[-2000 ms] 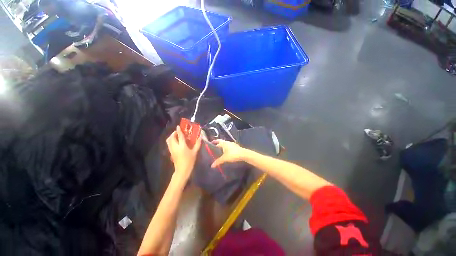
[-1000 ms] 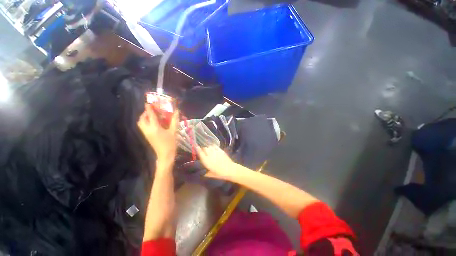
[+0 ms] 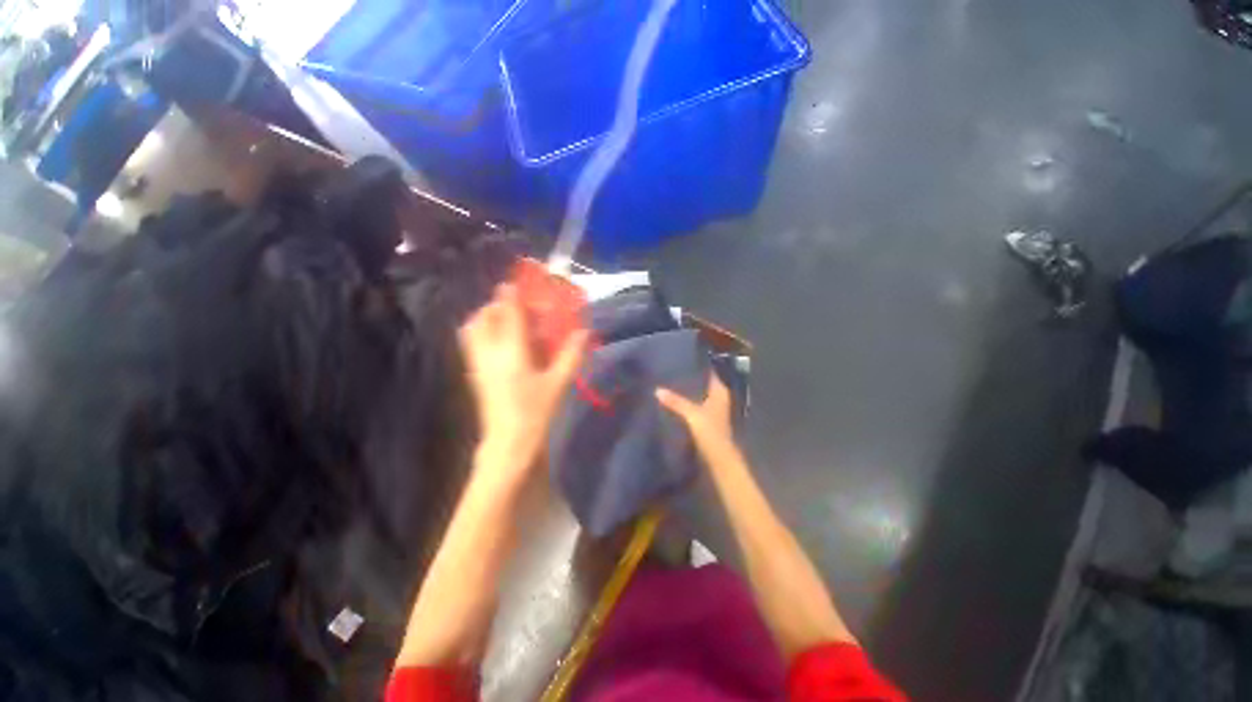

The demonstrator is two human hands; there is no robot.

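Note:
My left hand (image 3: 515,377) is closed around a red corded device (image 3: 548,305), with a white cable rising from its top. My right hand (image 3: 703,414) rests at the right side of a grey-blue cloth bundle (image 3: 625,425) at the table corner, thumb and fingers on its cloth. A red strip (image 3: 593,395) lies on the bundle below the device. Some white and dark folded pieces show behind the bundle. Blur hides the exact finger contacts.
A heap of black garments (image 3: 234,412) covers the left side, with a small white tag (image 3: 346,625) on it. Blue crates (image 3: 673,151) stand on the floor beyond the table edge. Yellow tape (image 3: 604,603) marks the near edge. Dark cloth (image 3: 1195,370) is at the right.
My left hand and the red device have moved right, over the bundle. My right hand has moved from the strip to the bundle's right side. The white striped material is now mostly covered by grey cloth.

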